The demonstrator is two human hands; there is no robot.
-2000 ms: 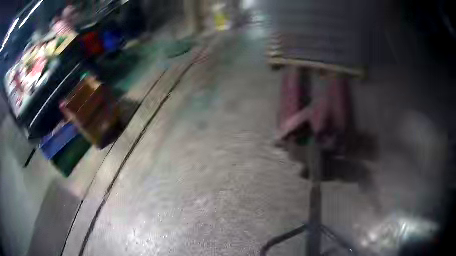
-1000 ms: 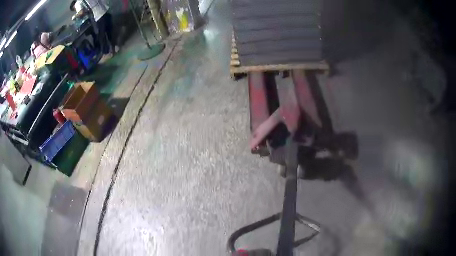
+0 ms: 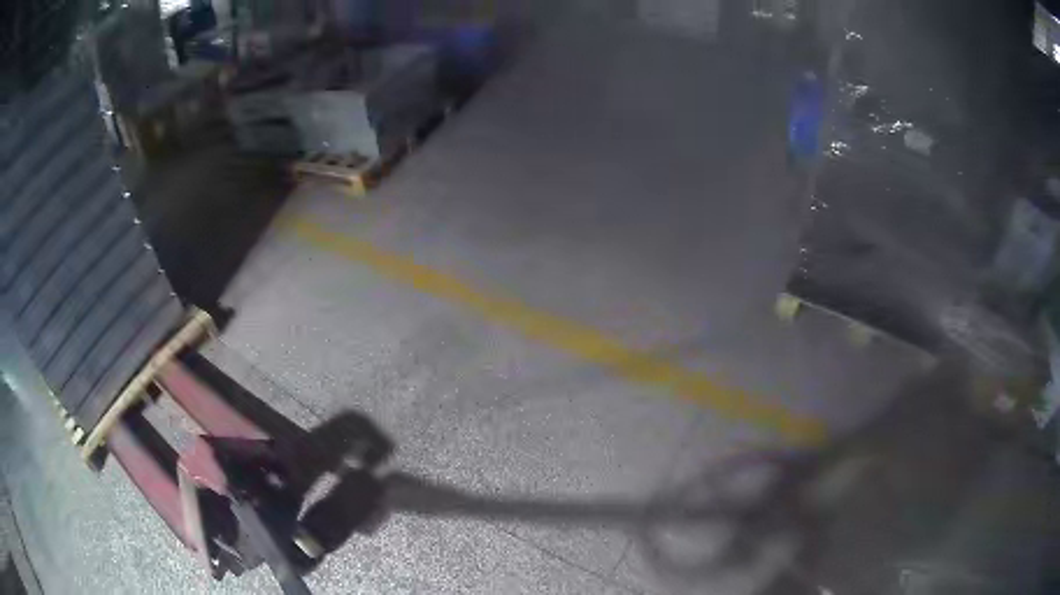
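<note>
The red hand pallet truck is at the lower left. Its two forks go under a wooden pallet. A tall stack of grey sheet-metal parts stands on that pallet and appears tilted in the view. The dark handle bar runs down from the pump unit and is cut off by the bottom edge, so its grip is not seen. Neither of my hands is in the picture.
A yellow line crosses the floor diagonally. Another wooden pallet bears grey-white blocks at upper left. A dark, shiny wrapped load stands at right beside a blue object. A shadow of the truck's handle lies on the floor.
The view has swung right; the truck and stack now show at the left, and the workbench and boxes are gone from view. The handle's loop grip has left the picture.
</note>
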